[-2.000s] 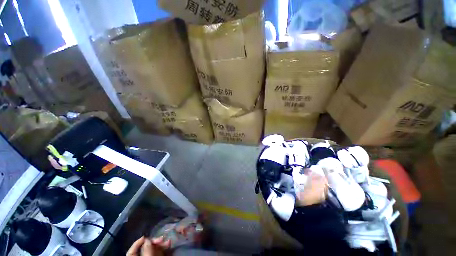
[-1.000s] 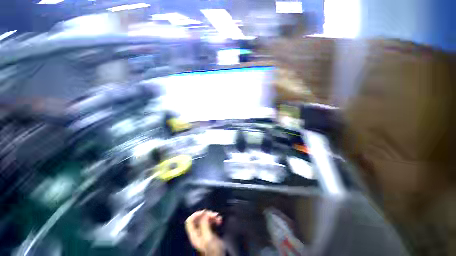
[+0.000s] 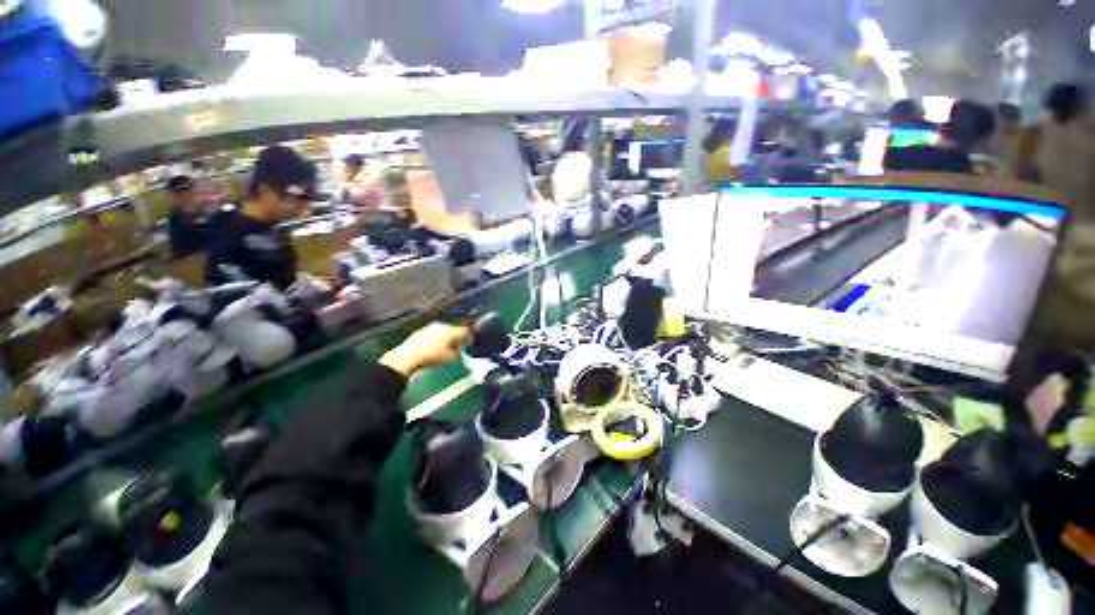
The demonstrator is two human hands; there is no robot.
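My left hand (image 3: 426,347) reaches out over the green-topped bench, its black sleeve coming from the bottom left. Its fingertips are at a small camera with a black round head (image 3: 486,334); whether they grip it is not clear. Two white dome cameras with black heads, one of them nearer (image 3: 454,471) and one behind it (image 3: 514,415), stand on the bench right of my sleeve. Two more, one left (image 3: 871,451) and one right (image 3: 967,493), stand on the black bench. My right hand is not in view.
A yellow tape roll (image 3: 627,430) lies by a white ring-shaped housing (image 3: 593,382) and tangled cables. A monitor (image 3: 883,274) shows a live picture behind a keyboard (image 3: 787,394). Many white cameras (image 3: 180,354) are heaped at left, near a person in black (image 3: 255,234).
The view has swung left from the cartons to the benches. My left hand has moved from low in front of me out over the green bench. My right hand, earlier at the carton's cameras, has left the picture.
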